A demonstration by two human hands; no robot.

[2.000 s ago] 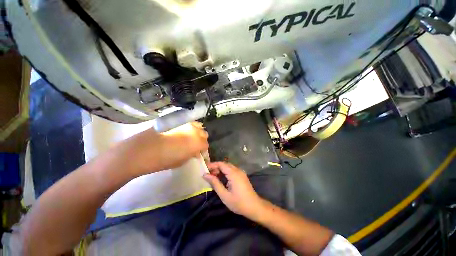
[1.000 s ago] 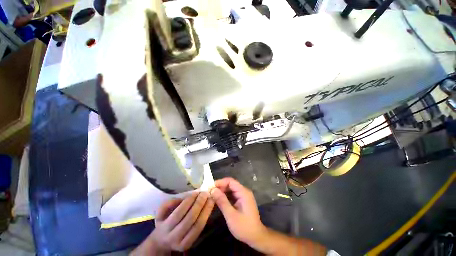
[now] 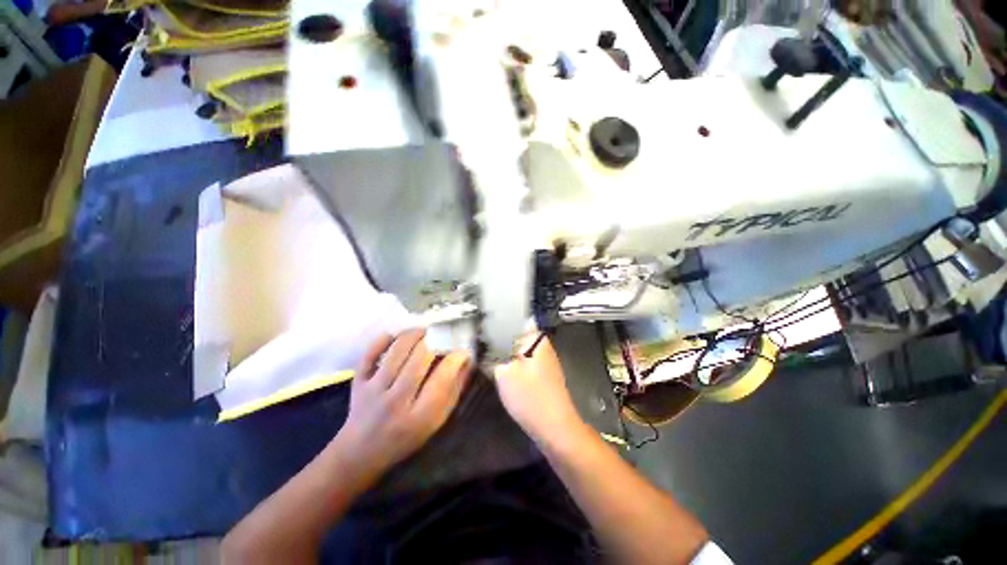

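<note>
A beige to off-white fabric panel [image 3: 289, 298] lies on the dark surface left of the sewing machine [image 3: 663, 166], its yellow-edged side toward me. My left hand [image 3: 409, 392] lies on the panel's right end with bent fingers, close to the needle area. My right hand [image 3: 536, 386] is at the front of the machine head, its fingers bent near the presser foot area [image 3: 552, 292]. The fingertips of my right hand are partly hidden and blurred, so what they hold cannot be told. The machine head hides the panel's right corner.
A stack of yellow-edged panels [image 3: 237, 66] stands behind the machine at the left. A large cardboard box [image 3: 50, 166] is at the far left. A yellowish ring [image 3: 751, 373] and black cords hang right of the machine. A dark surface [image 3: 110, 364] lies under the panel.
The view has shifted, showing more of the panel and the stack behind. My right hand has moved away from my left, up toward the needle area. My left hand has moved farther onto the panel.
</note>
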